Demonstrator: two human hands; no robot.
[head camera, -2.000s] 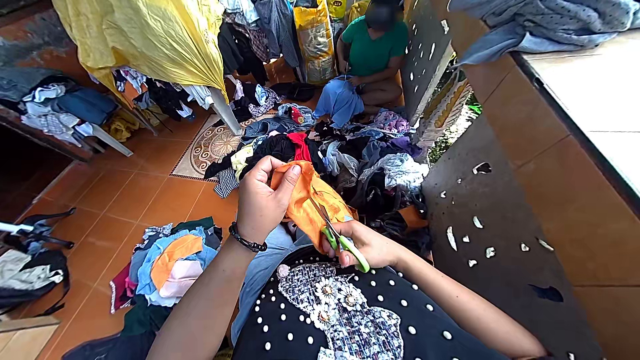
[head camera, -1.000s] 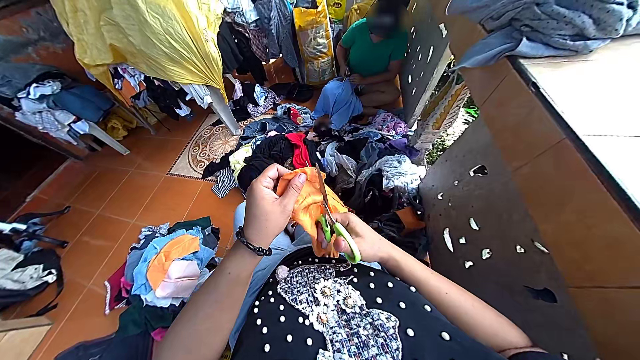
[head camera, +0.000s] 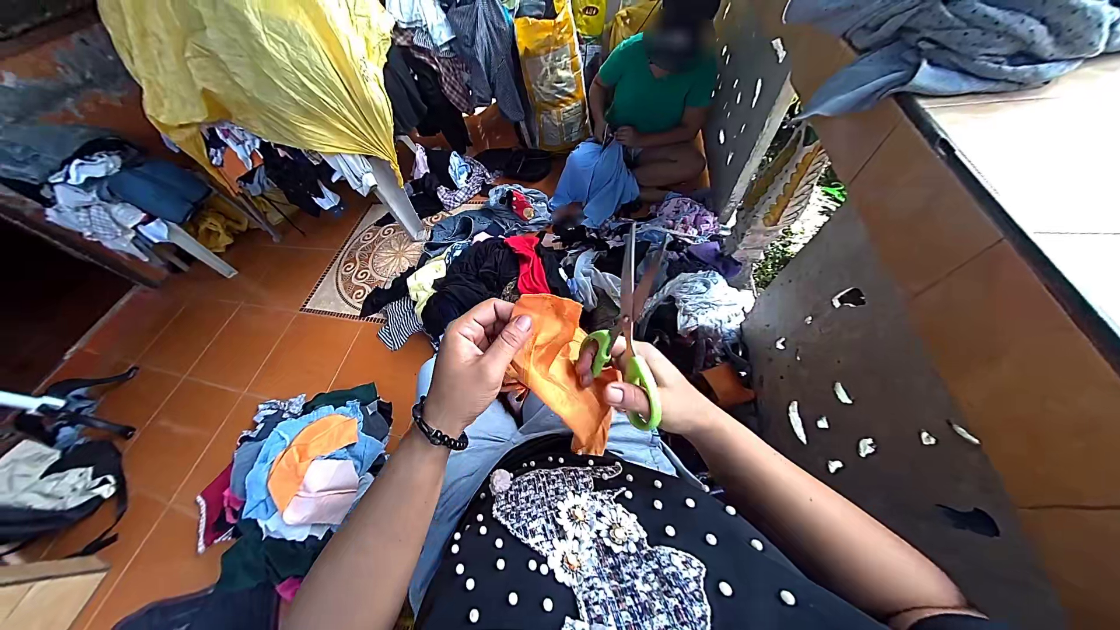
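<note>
My left hand pinches the upper left edge of a piece of orange cloth between thumb and fingers. The cloth hangs down over my lap. In my right hand are scissors with green handles, my thumb and fingers in the loops. The blades point up and stand apart, to the right of the cloth's top, with no cloth between them. Part of the cloth lies against the fingers of my right hand.
A large heap of mixed clothes lies on the tiled floor ahead, with a smaller pile of cut cloth at the left. A person in a green top sits beyond the heap. A tiled ledge runs along the right, and a yellow cover hangs at upper left.
The scissors, earlier down against the orange cloth, are now turned upward with their blades clear of it. The cloth now hangs lower and more spread out from my left hand.
</note>
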